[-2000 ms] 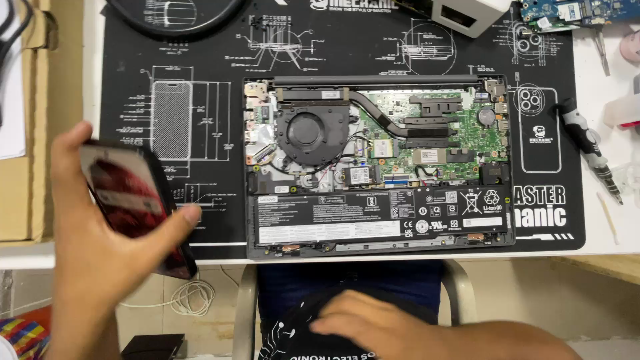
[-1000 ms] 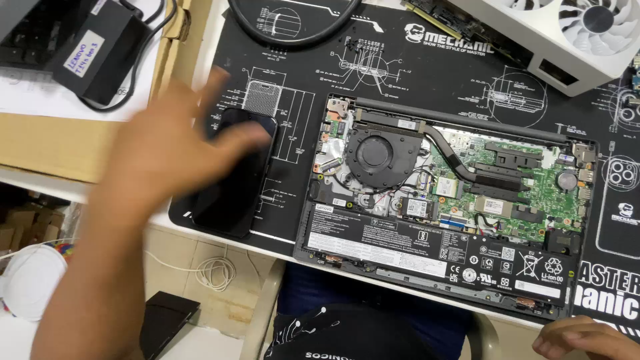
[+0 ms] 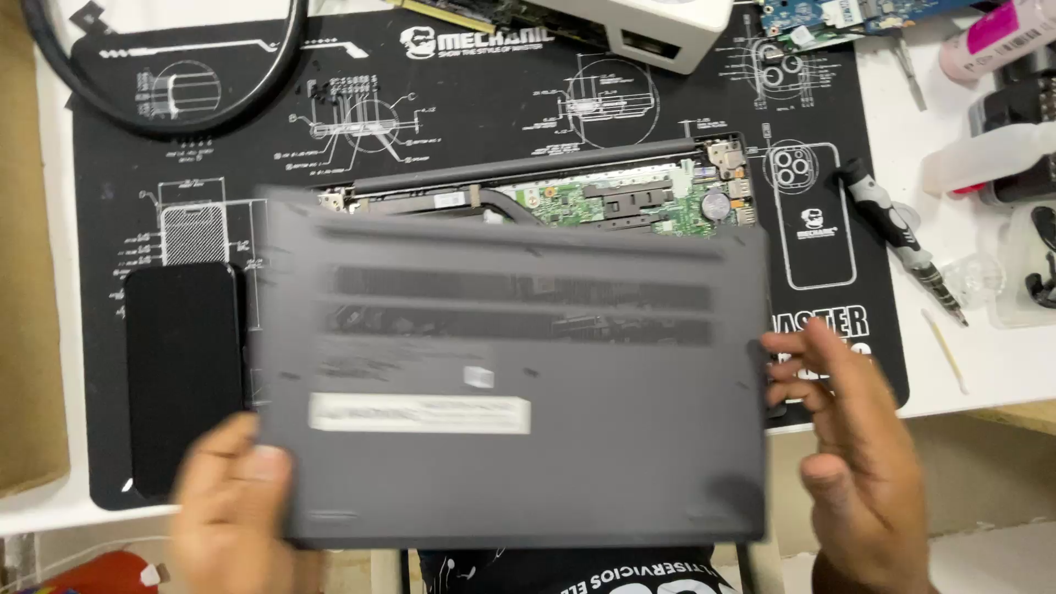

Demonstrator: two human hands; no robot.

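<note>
A grey laptop bottom cover [image 3: 627, 445], with vent slots and a white label, is held tilted over the opened laptop [image 3: 553, 198]. My left hand [image 3: 239, 495] grips the cover's lower left edge, thumb on top. At the right edge, my right hand [image 3: 850, 437] has its fingers apart, the fingertips close to the cover; whether they touch it I cannot tell. Past the cover's far edge show the laptop's hinge bar, green circuit board, heat pipe and coin cell; the fan and battery are hidden. A dark smartphone [image 3: 186, 379] lies on the mat, left of the cover.
Beneath the laptop is a black printed work mat [image 3: 462, 107]. A black cable [image 3: 165, 128] curves at the back left; a white device [image 3: 668, 29] stands at the back. On the right lie a screwdriver [image 3: 899, 235], a cotton swab [image 3: 945, 351], a tweezer-like tool [image 3: 912, 78] and bottles [image 3: 998, 41].
The grey cover has come into view over the laptop, hiding its fan and battery. My left hand has left the phone, which it held two seconds ago, and now grips the cover.
</note>
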